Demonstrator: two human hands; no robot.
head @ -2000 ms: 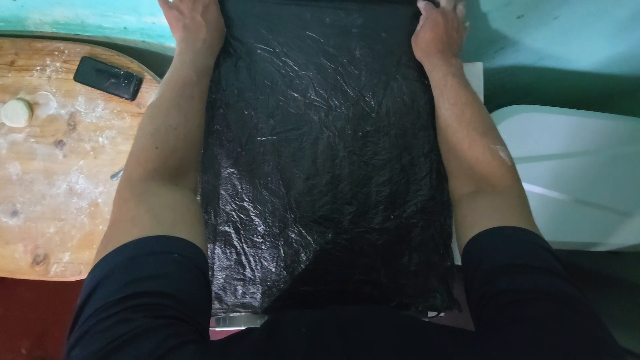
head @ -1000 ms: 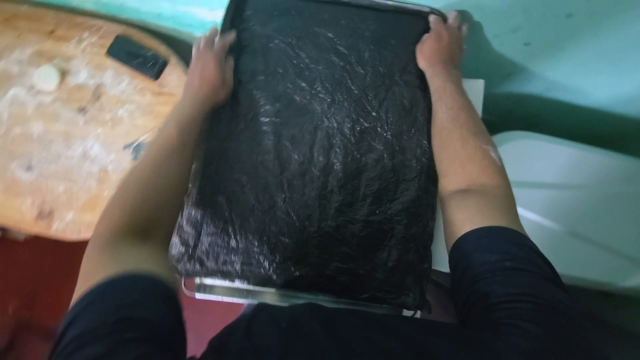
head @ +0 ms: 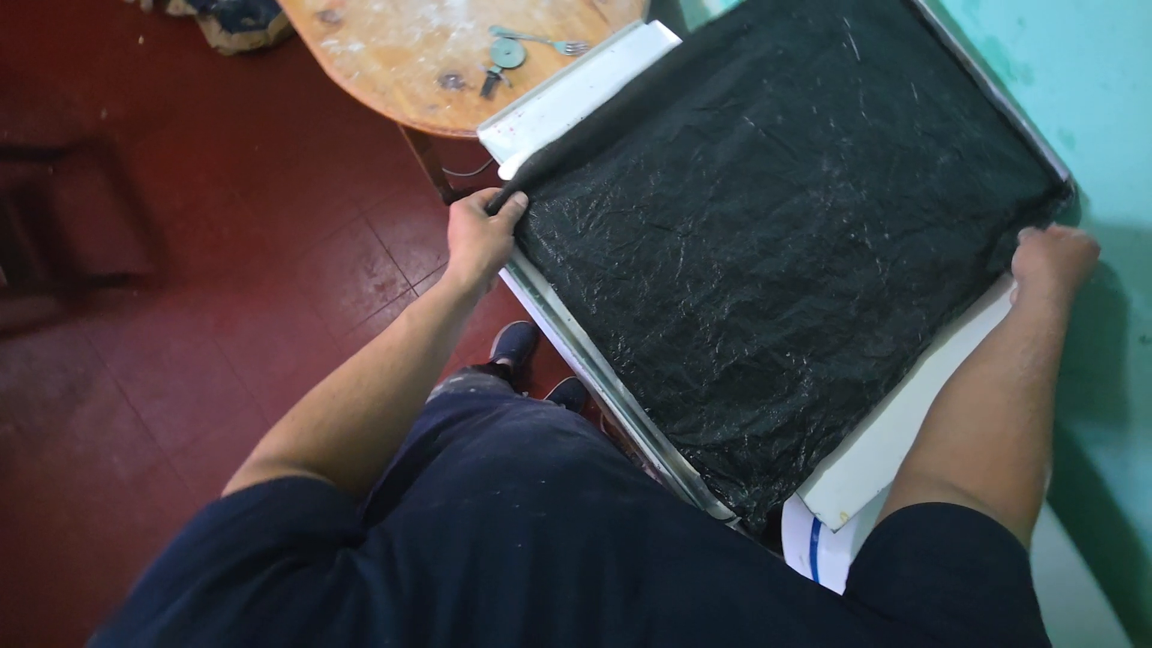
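Observation:
A wide sheet of wrinkled black plastic (head: 756, 234) lies over a rectangular tray or panel with a metal rim (head: 621, 387). At the plastic's left corner my left hand (head: 483, 236) pinches its edge between thumb and fingers. My right hand (head: 1055, 259) is closed at the right edge, close to the wall; the plastic there is bunched, and the fingertips are partly hidden. Beneath the black sheet, a white surface (head: 909, 423) shows along the lower right side, and a white ledge (head: 576, 94) sticks out at the upper left.
A round-edged wooden table (head: 387, 54), dusted with white powder, holds a fork (head: 540, 40) and a pizza cutter or similar round tool (head: 507, 54). The turquoise wall (head: 1107, 117) stands at right. A dark chair (head: 63, 225) is on the red tiled floor (head: 243, 297). A white rounded surface (head: 1066, 567) lies lower right.
The view has swung strongly to the left. My left hand has moved from the far left side of the black sheet to its near left corner. More floor and the white surface beneath now show.

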